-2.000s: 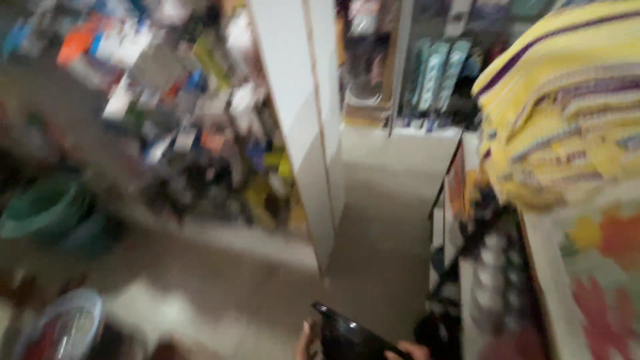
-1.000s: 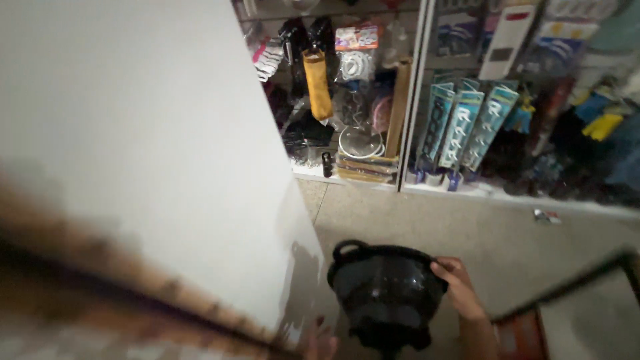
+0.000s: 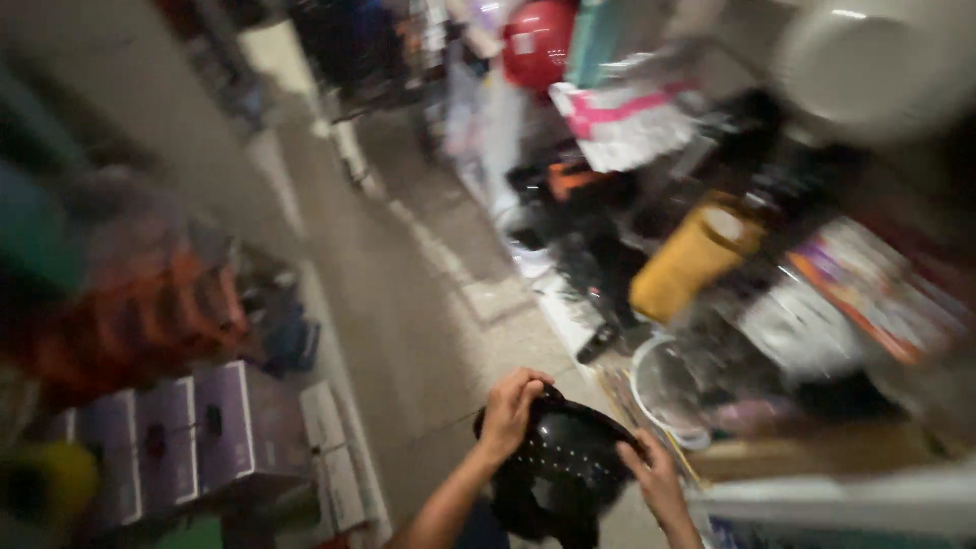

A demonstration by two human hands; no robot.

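A glossy black plastic colander (image 3: 568, 457), pierced with small holes, is held low in the head view over the floor. My left hand (image 3: 509, 415) grips its upper left rim by the handle. On the right side of the rim, my right hand (image 3: 654, 469) has its thumb and fingers closed. The lower part of the colander is blurred, and the fingers behind its rim are hidden.
A pale tiled aisle floor (image 3: 381, 305) runs between shelves. At right are a yellow cylindrical item (image 3: 694, 259), a white ring (image 3: 663, 396) and bagged goods. At left stand purple boxes (image 3: 221, 427) and orange baskets (image 3: 145, 320).
The view has swung strongly to look along the aisle. My left hand, apart from the colander one second ago, now grips its rim; my right hand still holds it.
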